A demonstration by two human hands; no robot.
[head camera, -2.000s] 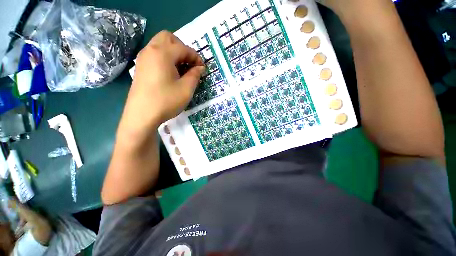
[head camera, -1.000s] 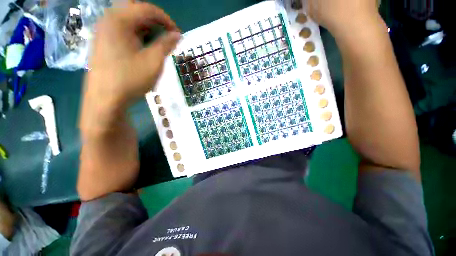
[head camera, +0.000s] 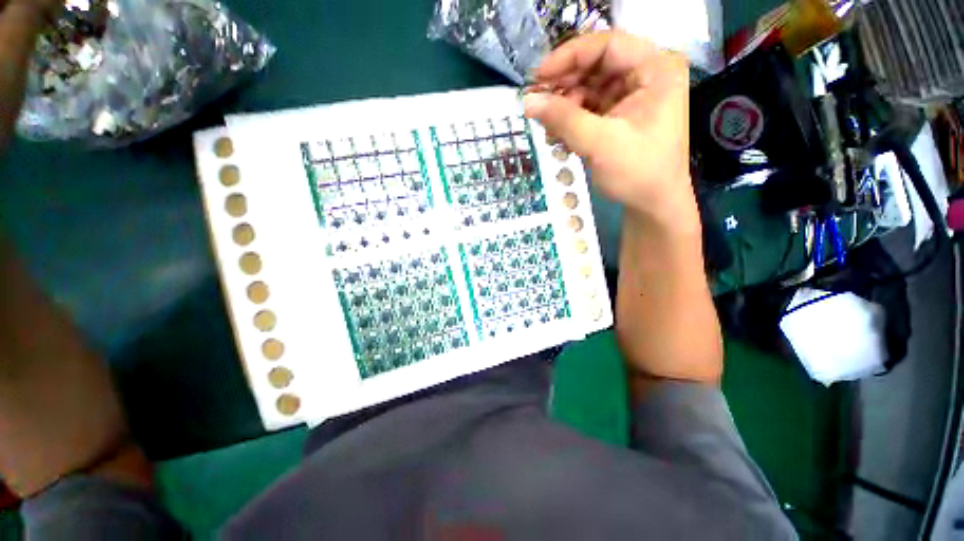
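A white tray (head camera: 407, 396) lies tilted at the bench's near edge, with tan spots down both short sides. Four green-edged circuit board panels (head camera: 402, 306) sit on it in two rows. My right hand (head camera: 613, 116) is over the tray's upper right corner, thumb and fingertips pinched on what looks like a small metal part (head camera: 530, 92), mostly hidden. A left bag of metal parts (head camera: 148, 69) lies beyond the tray's left side. My left hand (head camera: 13, 53) is beside it, blurred and mostly cut off by the frame's edge, so its fingers cannot be read.
A right bag of metal parts (head camera: 507, 26) lies beyond the tray, behind my right hand. A black box with a round red-white emblem (head camera: 740, 122) is at right, near cables, stacked thin boards (head camera: 914, 48) and a white object (head camera: 835, 333).
The view has shifted right. My right hand has come into full view at the tray's corner. My left hand has moved off the panels to the left bag, at the frame's edge.
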